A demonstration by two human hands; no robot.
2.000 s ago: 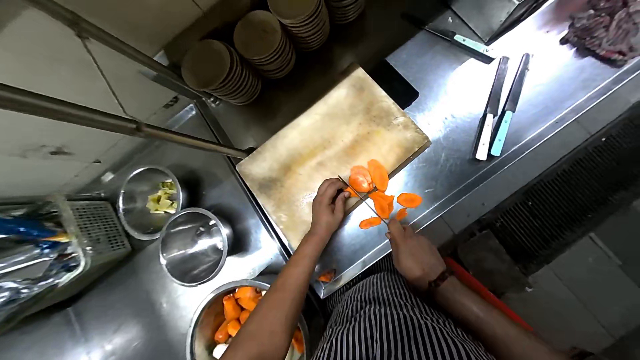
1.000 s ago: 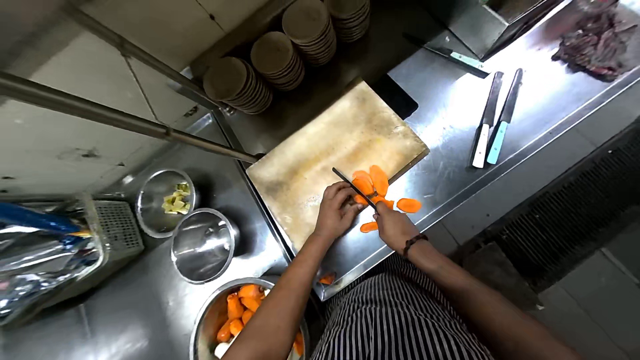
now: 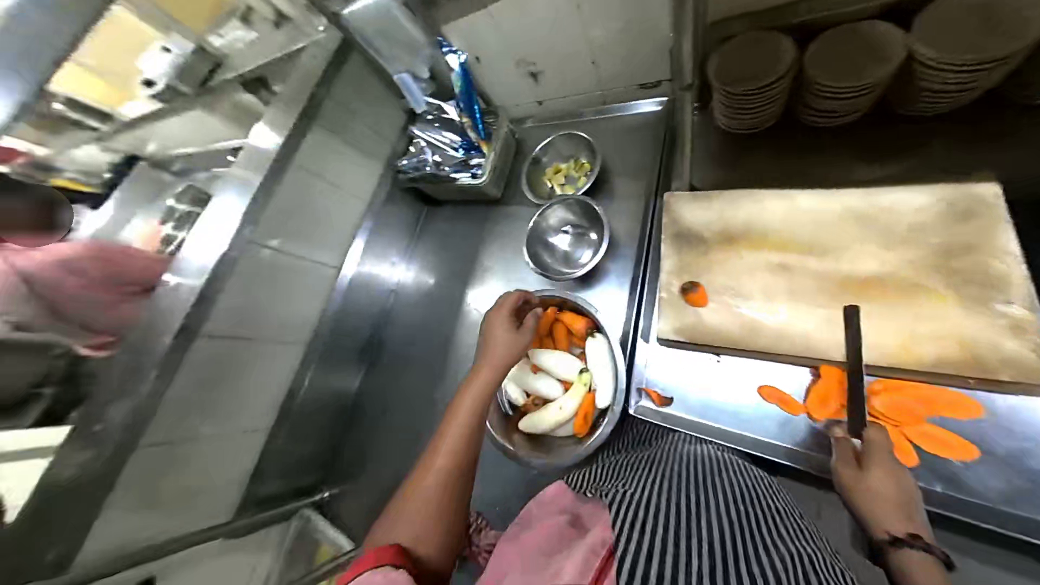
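My left hand [image 3: 510, 331] is at the upper left rim of a steel bowl [image 3: 615, 390] of peeled carrots [image 3: 575, 323] and white radishes [image 3: 601, 370]; its fingertips are close to the carrots, and whether they grip one cannot be told. My right hand [image 3: 877, 475] holds a knife [image 3: 855, 374] by its handle, the dark blade pointing away over the front edge of a worn cutting board [image 3: 837, 260]. Carrot slices [image 3: 926, 402] lie on the steel counter around the blade. A carrot end [image 3: 694, 293] rests on the board's left part.
Beyond the vegetable bowl stand an empty steel bowl [image 3: 566, 237] and one with pale yellowish pieces [image 3: 566, 175]. A basket [image 3: 496, 162] with foil packets is behind them. Stacked plates [image 3: 751, 81] line the back shelf. A person in pink [image 3: 73, 284] is at far left.
My left hand has left the carrot at the board and moved to the vegetable bowl. A carrot end now lies on the board. The view has swung left.
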